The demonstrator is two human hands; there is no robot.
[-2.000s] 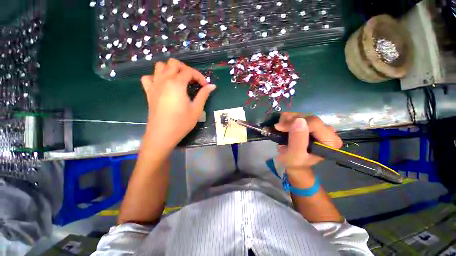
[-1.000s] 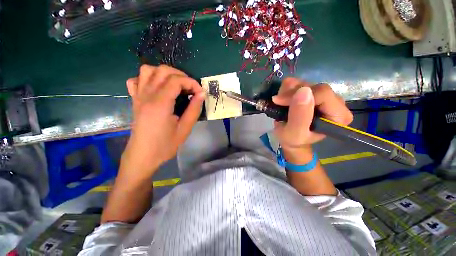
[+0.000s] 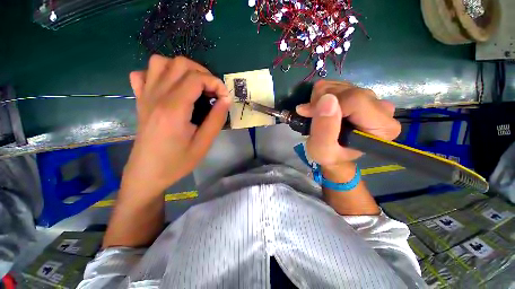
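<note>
The cream block (image 3: 261,84) lies at the bench's front edge. A small dark circuit board (image 3: 240,88) lies on it with thin dark leads below. My right hand (image 3: 347,121) holds the soldering iron (image 3: 395,151) like a pen, its metal tip at the board's lower edge. My left hand (image 3: 180,113) is left of the block, thumb and forefinger pinched together at the block's left edge. The thin solder wire (image 3: 73,96) runs from the left to this hand; its end at the fingertips is too fine to make out.
A heap of black lead wires (image 3: 175,28) lies beyond my left hand. Red-lead components with white ends (image 3: 310,28) are piled beyond the block. A clear blister tray (image 3: 84,12) is at the far left, a round tan tub (image 3: 452,20) at the far right. Blue stools (image 3: 73,180) stand below the bench.
The view has shifted towards the bench front. My left hand has come from above the black wires down to the block's left side. The iron stays in my right hand, tip at the board.
</note>
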